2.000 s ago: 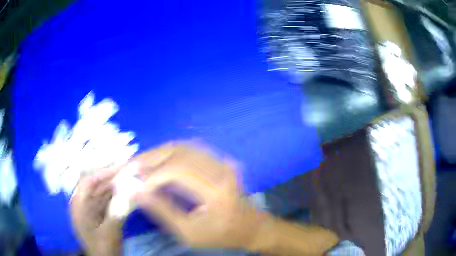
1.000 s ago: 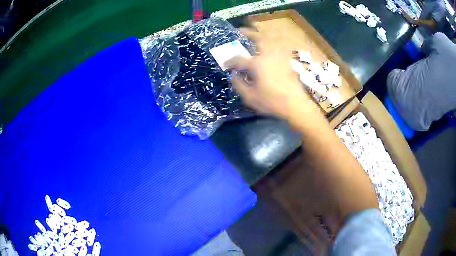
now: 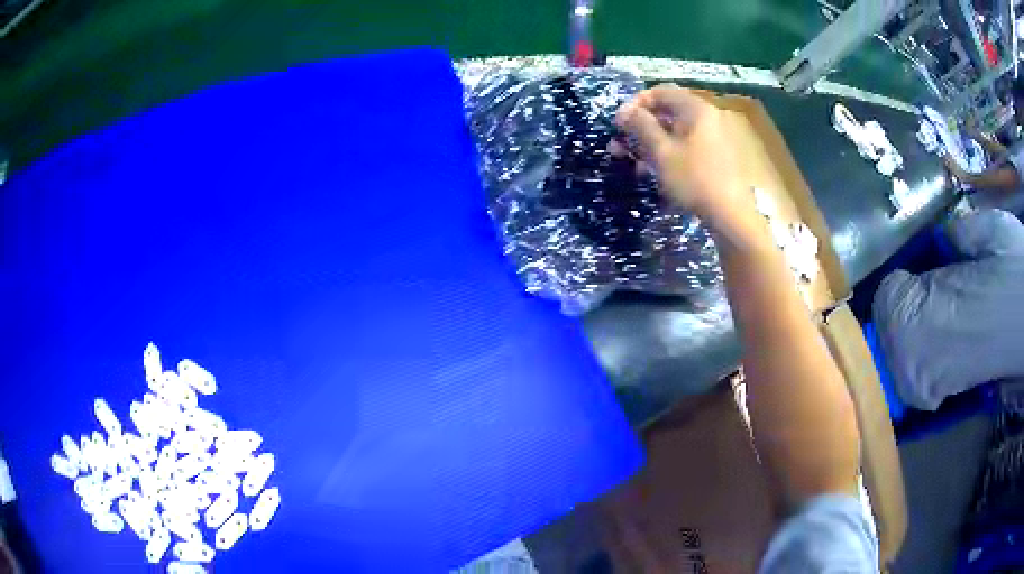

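Observation:
My right hand (image 3: 674, 140) is over the right side of the clear crinkled bag of black pins with silver ends (image 3: 595, 202). Its thumb and fingers are pinched together at the bag's contents. Whether a pin is between the fingertips is too small to tell. A loose pile of oval white plates with small holes (image 3: 174, 465) lies on the lower left of the blue ribbed sheet (image 3: 292, 247). My left hand is out of the picture.
A shallow cardboard tray (image 3: 814, 191) with white pieces lies beyond my right forearm. A larger carton (image 3: 887, 460) stands below bench level, mostly hidden by my arm. White parts (image 3: 870, 140) lie on the dark bench. Another person in grey (image 3: 954, 314) sits at right.
My hands were together over the white pile. My right hand then moved to the bag and now pinches at its contents. My left hand has left the picture. The view has shifted.

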